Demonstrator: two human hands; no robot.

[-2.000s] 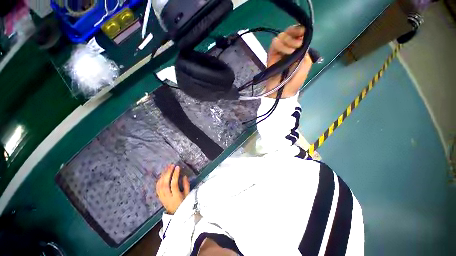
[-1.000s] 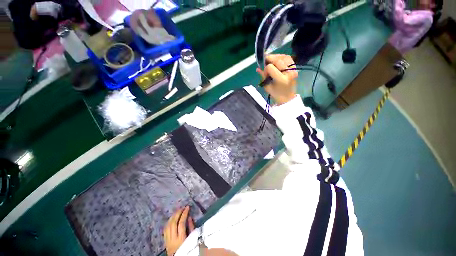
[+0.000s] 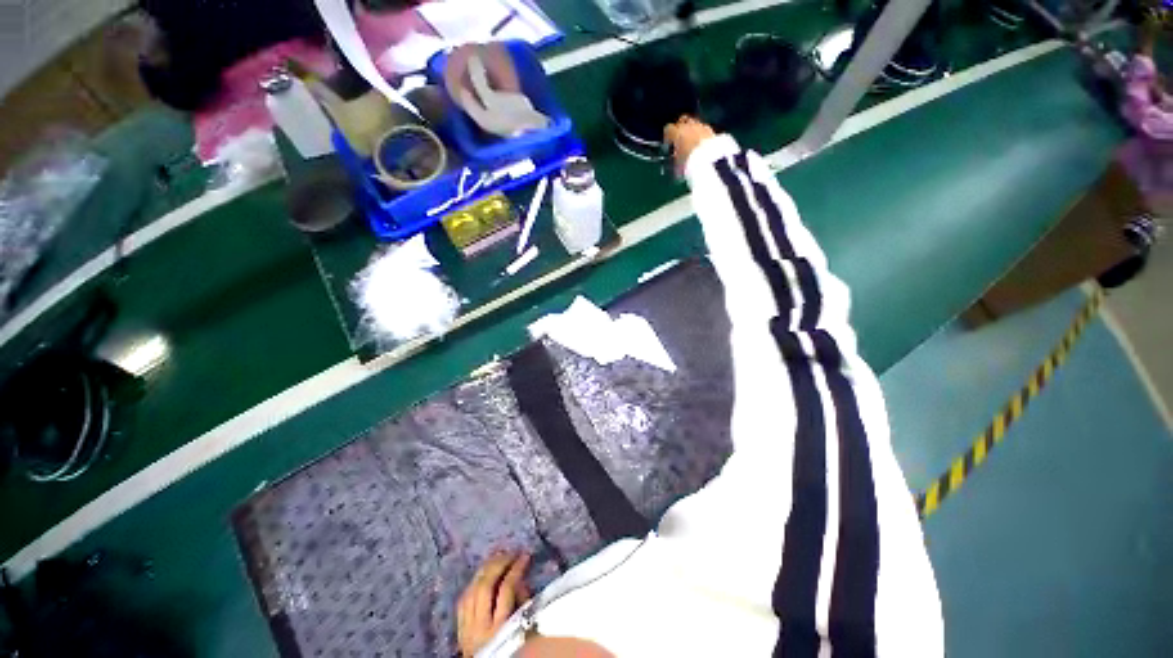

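A black headset [image 3: 648,106] with a silver-grey headband is on the green conveyor at the top middle. My right hand [image 3: 688,136], small at the end of the outstretched arm, has its fingers curled at the headset's near right edge; the grip is partly hidden. My left hand [image 3: 494,599] rests on the near edge of the dark dimpled work mat [image 3: 373,514], fingers slightly apart and holding nothing. A crumpled white cloth [image 3: 605,334] lies at the mat's far edge, right of the black strip [image 3: 566,444].
Beyond the mat are a blue parts tray [image 3: 431,203] with a tape roll [image 3: 409,157], a yellow item [image 3: 480,224], a white bottle [image 3: 578,208] and a white fluffy wad [image 3: 401,296]. More headsets are on the conveyor, right [image 3: 774,71] and left [image 3: 64,418]. A grey bar [image 3: 868,77] stands at upper right.
My right hand has carried the headset from above the mat away to the conveyor, and the arm is now stretched out. My left hand stays on the mat. The view has shifted.
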